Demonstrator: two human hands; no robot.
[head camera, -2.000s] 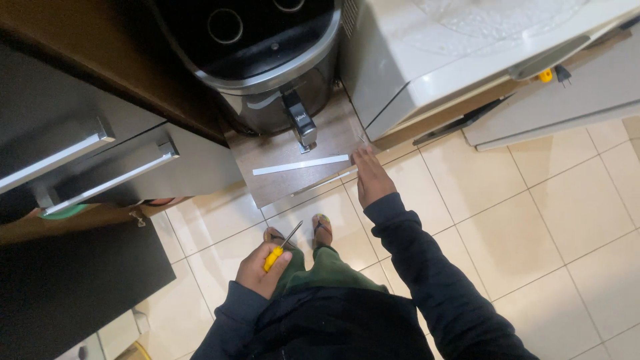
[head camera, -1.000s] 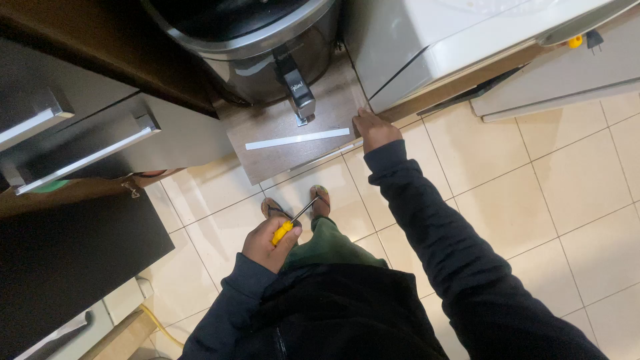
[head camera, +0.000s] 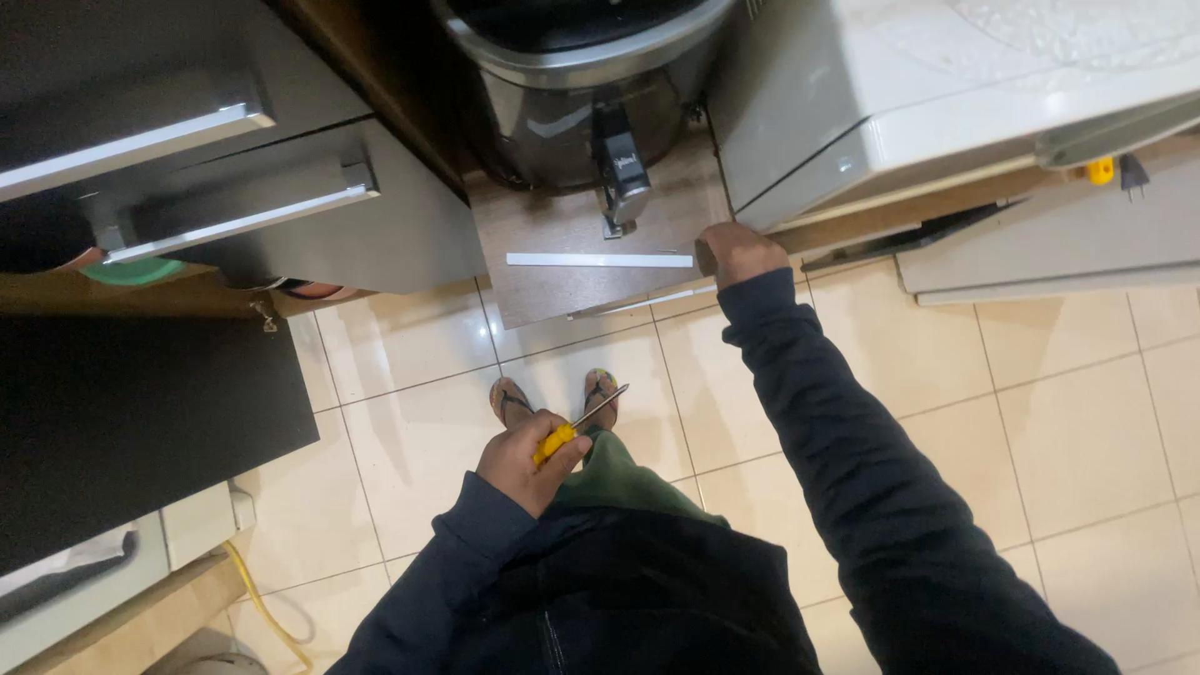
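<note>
My left hand (head camera: 532, 459) is closed around the yellow handle of a screwdriver (head camera: 555, 444), whose metal shaft points up and to the right over my feet. At the right front corner of a wooden counter (head camera: 553, 220) is my right hand (head camera: 743, 253), its fingers bent and mostly hidden from view; whether it grips anything cannot be told. Just left of those fingers a flat white strip (head camera: 600, 261) lies on the counter. A small thin dark piece (head camera: 668, 251) lies behind the strip's right end.
An air fryer (head camera: 581, 122) with a protruding handle stands behind the strip. Dark drawers with silver handles (head camera: 244, 223) stick out at left. A white appliance (head camera: 900, 131) adjoins the counter at right. A black panel (head camera: 141, 422) and a yellow cable (head camera: 258, 595) are at lower left.
My right hand, earlier with its fingers laid out at the counter's corner, is now bent over there. The screwdriver stays in my left hand. The view has shifted slightly.
</note>
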